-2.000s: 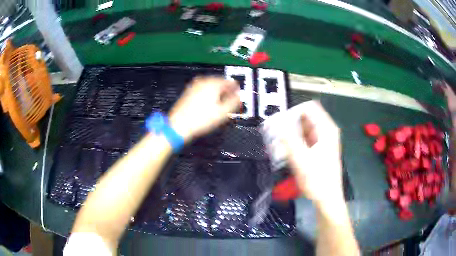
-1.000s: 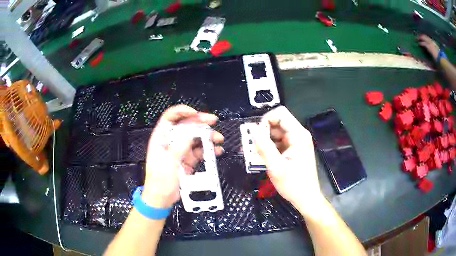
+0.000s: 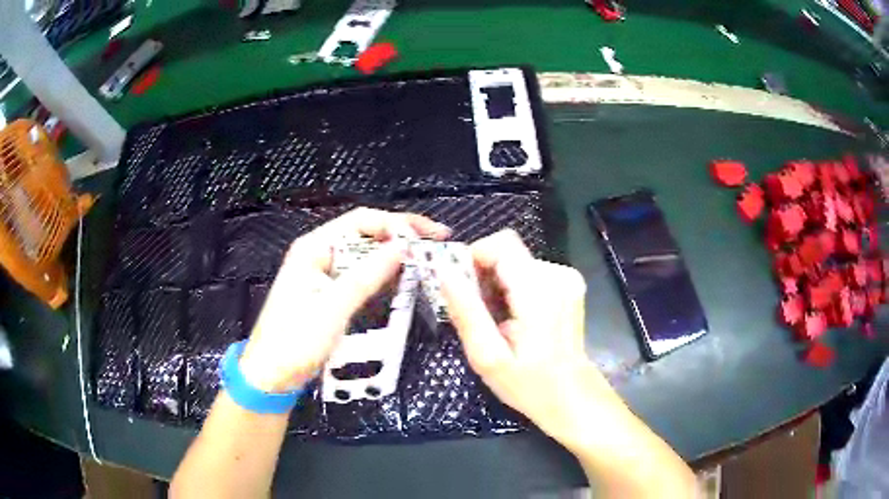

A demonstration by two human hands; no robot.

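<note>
My left hand [image 3: 327, 287] holds a white phone housing [image 3: 368, 368], its lower end with the rounded opening pointing down toward me. My right hand [image 3: 517, 317] holds a whitish circuit board [image 3: 441, 261] between thumb and fingers. The board's top meets the upper end of the housing; the fingers hide whether it is seated. Both hands are over the black blister tray [image 3: 263, 249]. One more white housing [image 3: 507, 122] lies in the tray's top right pocket.
A dark phone-like slab [image 3: 649, 275] lies right of the tray. A heap of red pieces [image 3: 827, 249] is at the far right. An orange fan [image 3: 37, 205] stands left. Beyond the tray runs the green belt [image 3: 468, 34] with a pale housing [image 3: 359, 29] and red pieces.
The board and housing, apart a second ago, have been brought together. The red piece under my right hand no longer shows. The view has shifted, and the other person's hand at right is gone.
</note>
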